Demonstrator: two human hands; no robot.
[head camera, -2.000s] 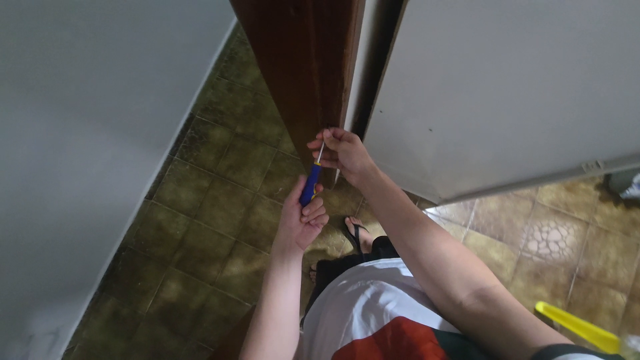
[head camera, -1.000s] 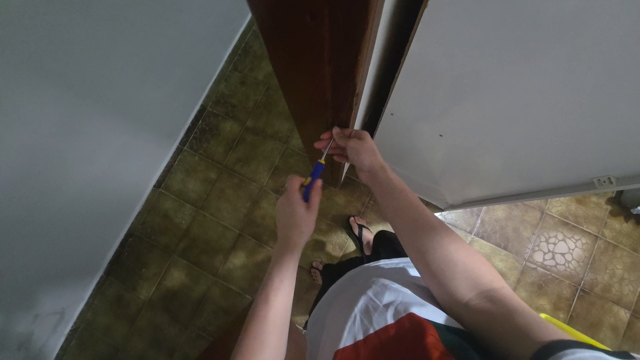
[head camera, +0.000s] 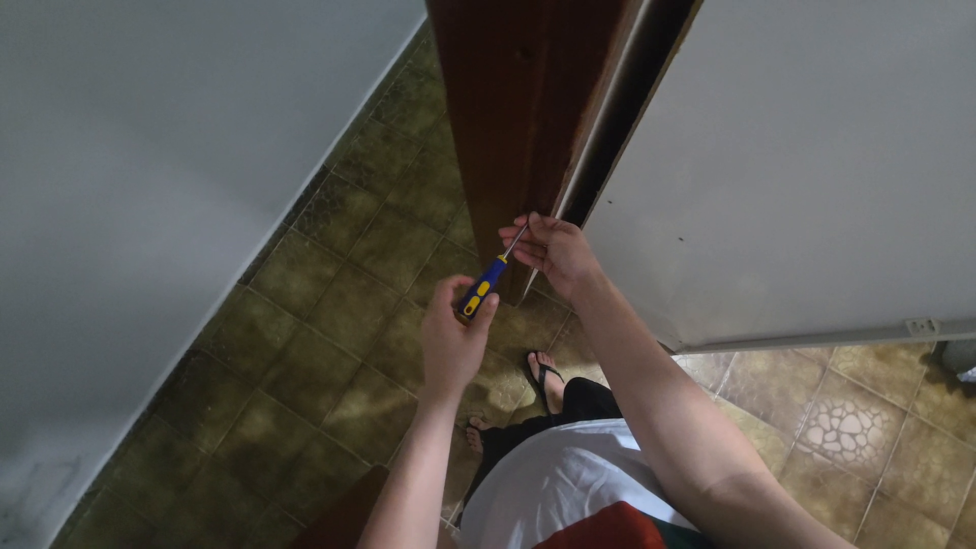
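A screwdriver (head camera: 480, 288) with a blue and yellow handle and a thin metal shaft slants up to the right. My left hand (head camera: 456, 328) holds the handle between thumb and fingers, with its top side showing. At the shaft's far end, the thumb and fingertips of my right hand (head camera: 553, 248) close around the tip. Whether a small screw is between them is hidden. Both hands are in front of the lower part of a dark brown wooden door frame (head camera: 507, 145), and my right hand is close to its edge.
A white panel (head camera: 793, 152), likely a door, stands at the right beside a dark gap, with a metal plate (head camera: 923, 327) on its edge. A pale wall (head camera: 175, 152) rises at the left. Below are brown floor tiles (head camera: 305, 267) and my feet in black flip-flops (head camera: 545, 374).
My left hand's fingers have shifted on the handle, which now shows more of its yellow parts. My right hand stays at the shaft's tip. The yellow object at the lower right has left the view.
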